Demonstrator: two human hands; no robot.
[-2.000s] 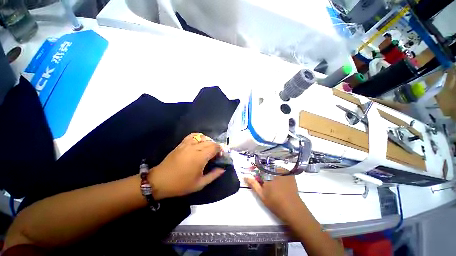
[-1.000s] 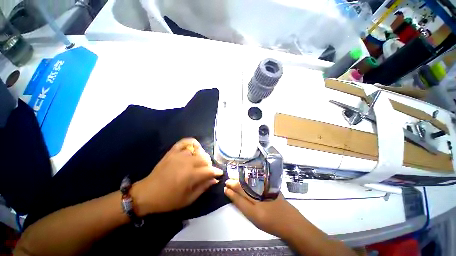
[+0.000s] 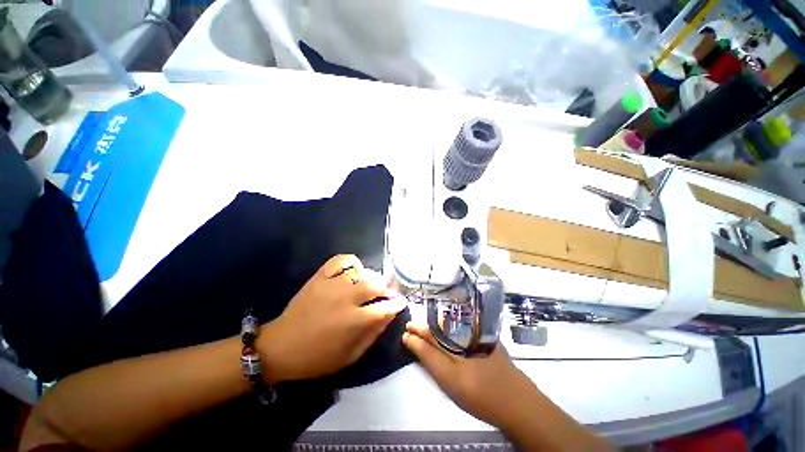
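Observation:
A black fabric piece (image 3: 256,238) lies flat on the white table, its right edge at the needle area of the sewing machine head (image 3: 547,190). My left hand (image 3: 340,309) rests on the fabric just left of the needle area, fingers bent and pinching the fabric edge. My right hand (image 3: 455,371) is below the machine's front end, fingertips at the fabric edge beside my left fingertips; whether it grips anything is hidden. The chrome loop (image 3: 481,313) partly covers the needle area and my right hand. The presser foot is not clearly visible.
A blue JACK sheet (image 3: 132,177) lies at the left, near a glass jar (image 3: 40,93). A grey ribbed knob (image 3: 474,152) and cardboard strips (image 3: 574,247) are on the machine. Thread cones (image 3: 618,119) stand beyond it. A measuring strip (image 3: 397,439) runs along the front edge.
Since the first frame, the view has shifted and both hands have come closer together at the needle area. The fabric edge now reaches under the head. Since the second frame, little has changed.

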